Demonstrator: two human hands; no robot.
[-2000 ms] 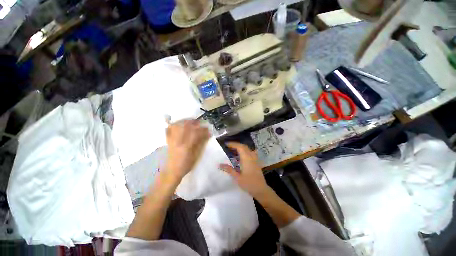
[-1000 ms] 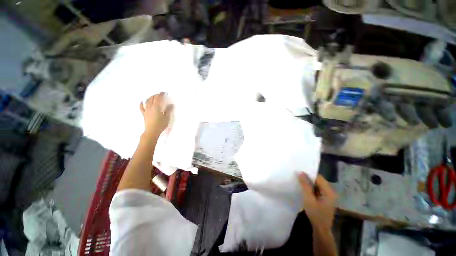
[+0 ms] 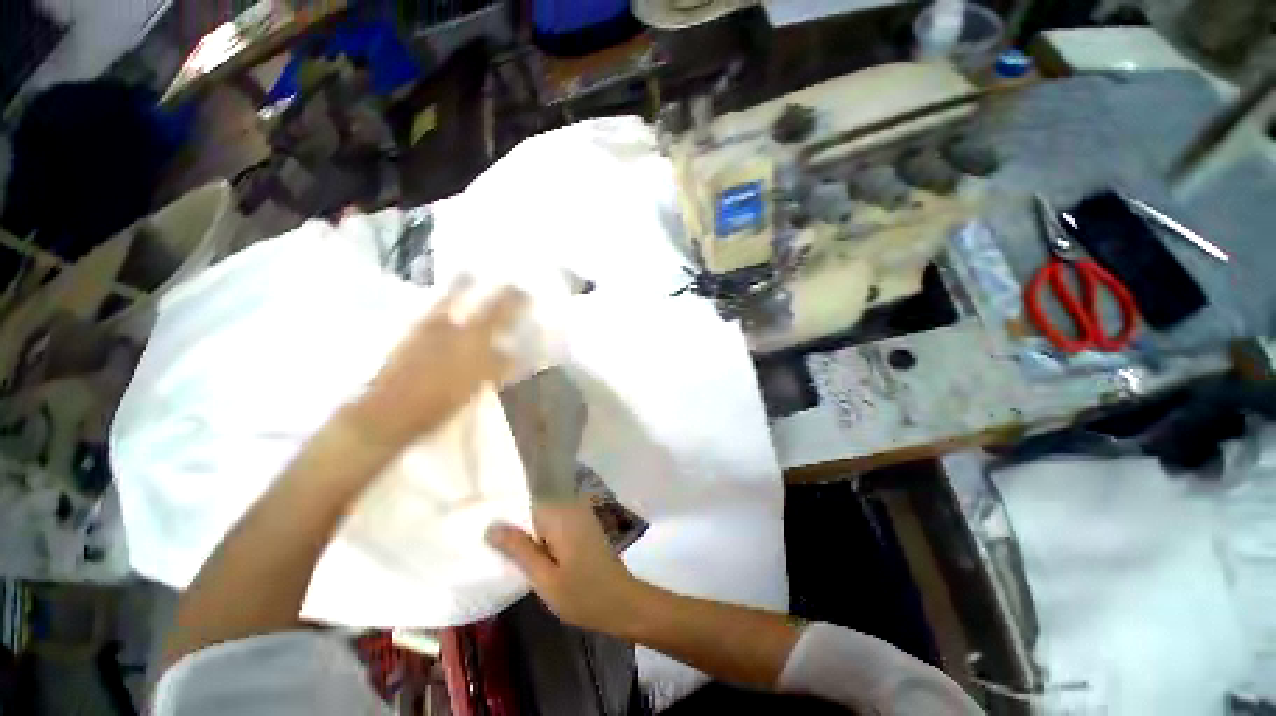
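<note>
White fabric pieces fill the middle. A large loose pile (image 3: 224, 420) lies at left. Another white piece (image 3: 700, 448) runs from beside the needle area down in front of me. The cream overlock machine (image 3: 854, 182), with a blue label, stands behind its right edge. My left hand (image 3: 455, 350) is blurred over the pile's right part; its grip cannot be told. My right hand (image 3: 567, 546) is at the pile's right edge, thumb on that edge and blurred fingers pointing up over the gap between the fabrics.
Red-handled scissors (image 3: 1080, 301), a dark flat rectangle (image 3: 1140, 259) and a thin pale stick (image 3: 1182, 228) lie on blue-grey cloth at right. More white pieces (image 3: 1119, 560) lie lower right. Part of a red crate (image 3: 479, 671) shows below the pile. A blue-capped bottle (image 3: 1012, 65) stands behind the machine.
The view has swung left, then partly back right. My right hand has moved from the front piece's right edge to the left pile's edge. My left hand has moved toward the pile's right side.
</note>
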